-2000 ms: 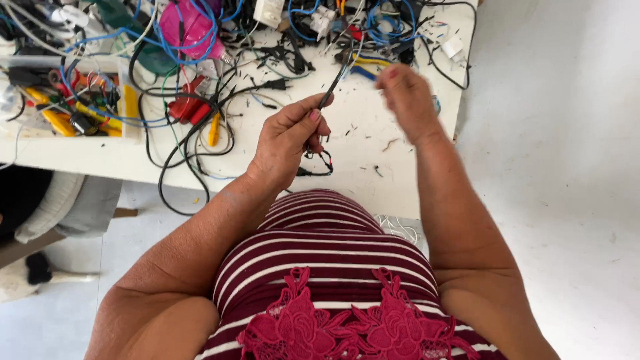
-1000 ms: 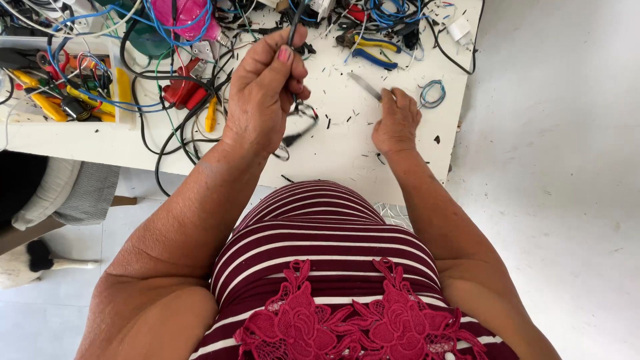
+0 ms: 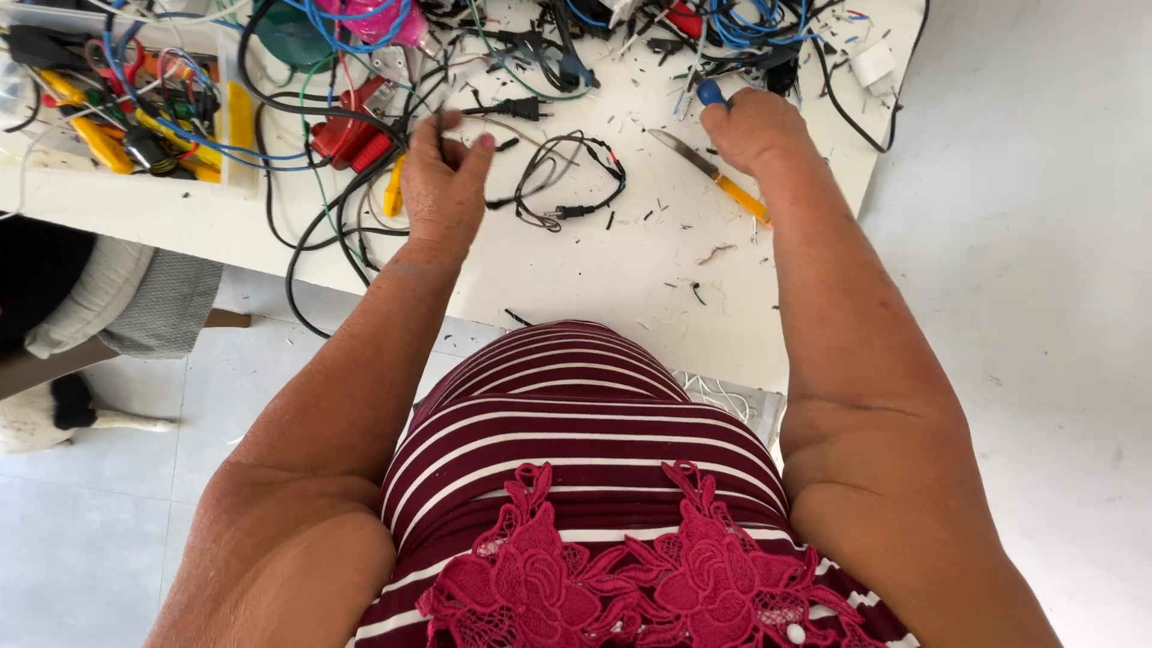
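My left hand (image 3: 447, 175) is raised over the table with a thin dark cable between its fingers, close to a black two-pin plug (image 3: 520, 109). At the right, my right hand (image 3: 754, 130) grips pliers by their blue handle (image 3: 711, 92); their jaws are hidden. A knife with a yellow handle (image 3: 740, 198) lies beside my right wrist, its blade pointing up and left. Between the hands, a loosely coiled black cable (image 3: 623, 184) with a small plug (image 3: 569, 212) rests on the table.
A clear plastic bin (image 3: 236, 135) of tools stands at the left, near red pliers or a similar red tool (image 3: 346, 135) and black cables. Blue wires (image 3: 747, 27) and a white adapter (image 3: 873, 67) lie at the back right. Cable scraps dot the white table (image 3: 576, 279). An animal's leg (image 3: 135, 421) shows on the floor.
My right hand has let go of the knife and taken hold of the blue-handled tool. My left hand has moved left; the coiled cable now lies on the table.
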